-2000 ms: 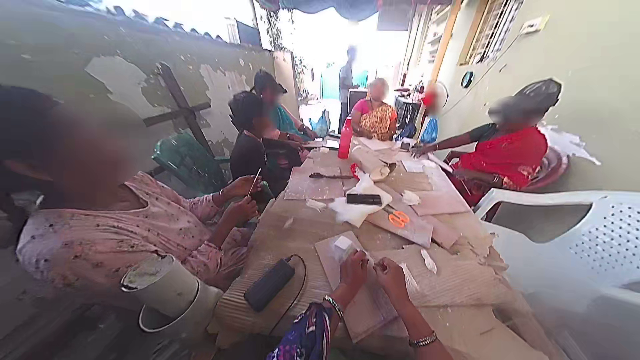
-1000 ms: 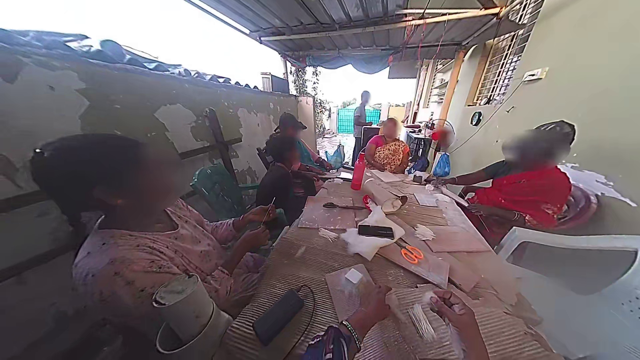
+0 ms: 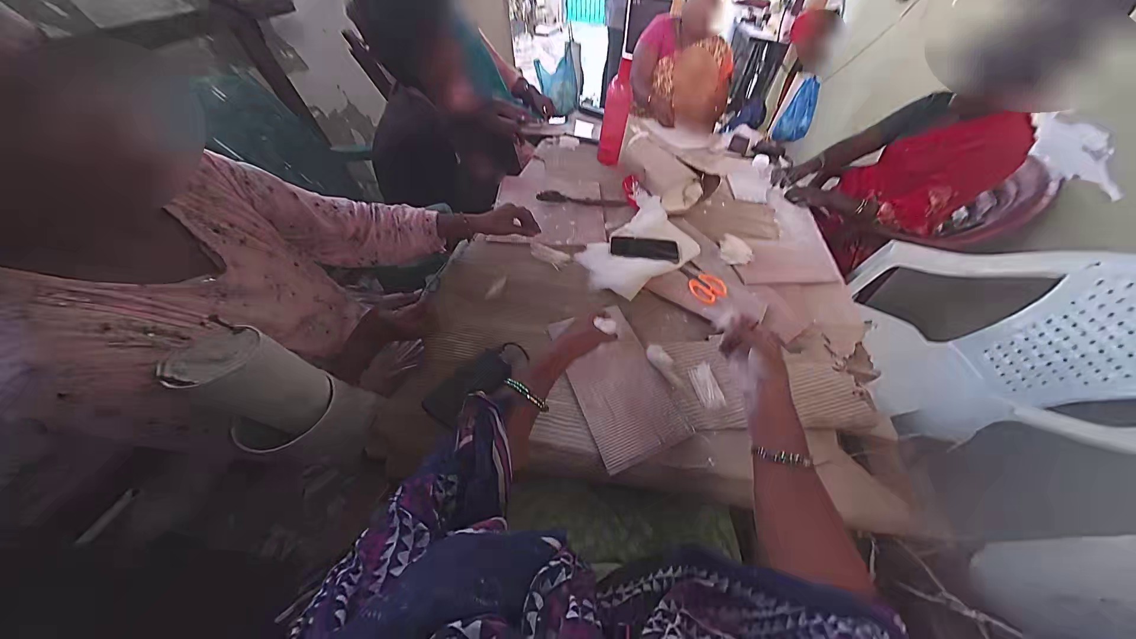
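My left hand (image 3: 581, 342) is over the upper edge of a ribbed cardboard piece (image 3: 626, 404), its fingers closed on a small white cotton-like piece (image 3: 605, 326). To the right, my right hand (image 3: 753, 344) is raised over the table with wispy white fluff (image 3: 733, 321) at its fingers; blur hides the exact grip. Between the hands, on ribbed cardboard, lie a bundle of thin white sticks or wicks (image 3: 706, 385) and a white tuft (image 3: 661, 359). Orange-handled scissors (image 3: 707, 288) lie beyond my hands, near a black phone (image 3: 644, 248) on white sheet material (image 3: 621, 273).
A dark case (image 3: 466, 382) with a cord lies by my left forearm. Farther back stands a red bottle (image 3: 614, 115). People sit along both sides and at the far end. A white plastic chair (image 3: 1047, 328) is at right, a grey cylindrical container (image 3: 257, 377) at left.
My hands, close together two seconds ago, are now farther apart. The person at left, whose hands were together around a thin stick, now has one arm stretched onto the table. The view has tilted down.
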